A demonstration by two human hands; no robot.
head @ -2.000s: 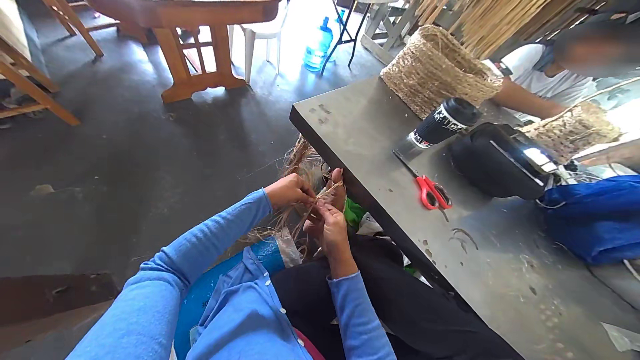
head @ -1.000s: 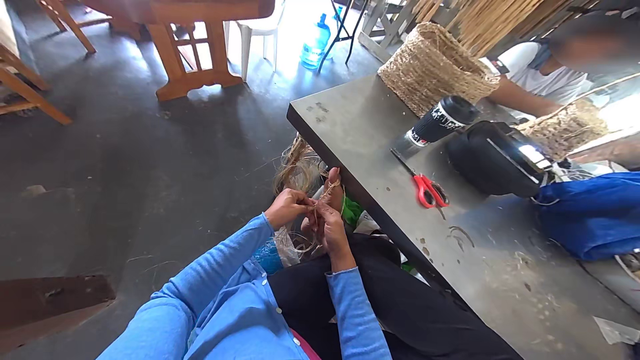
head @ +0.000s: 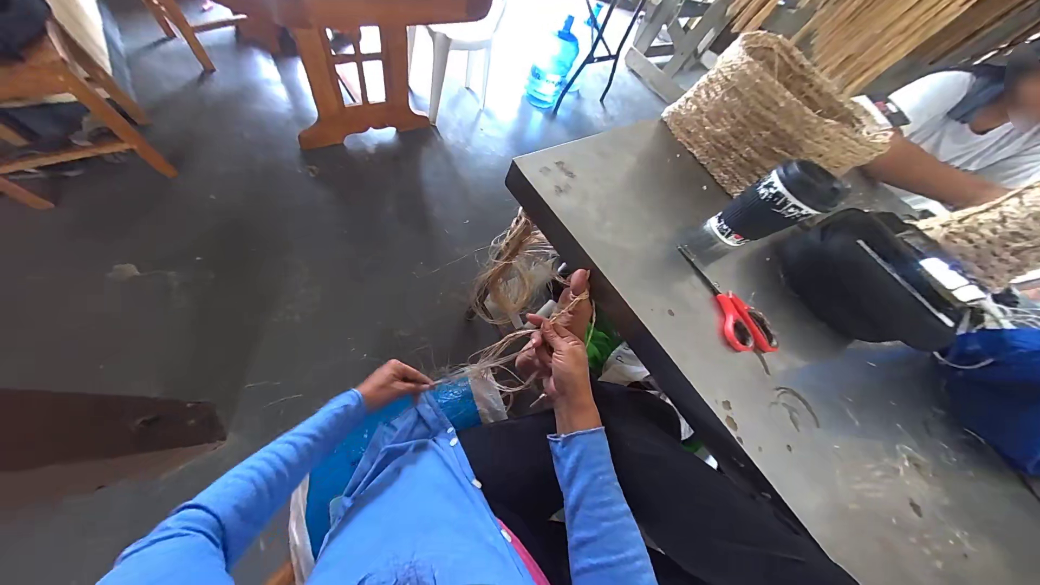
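Observation:
Pale plant fibres (head: 487, 359) stretch between my two hands above my lap. My left hand (head: 394, 383) pinches the loose strands at their left end, low beside the blue shirt. Near the table's edge, my right hand (head: 559, 353) grips the same fibres between thumb and fingers. Just beyond it is my bare foot (head: 577, 305), with fibre looped round it near the big toe. A bundle of long tan fibres (head: 513, 272) hangs beside the table's edge, past the foot.
On the grey table (head: 642, 268) at the right lie red-handled scissors (head: 735, 317), a dark lidded cup (head: 776, 199), a woven fibre basket (head: 772, 110), a black case (head: 869, 276) and a blue bag (head: 995, 390). Across it sits a person (head: 963, 138) by another woven piece (head: 987, 236).
My left hand has moved away from my right hand, down and to the left, drawing strands out between them. My right hand stays by the foot.

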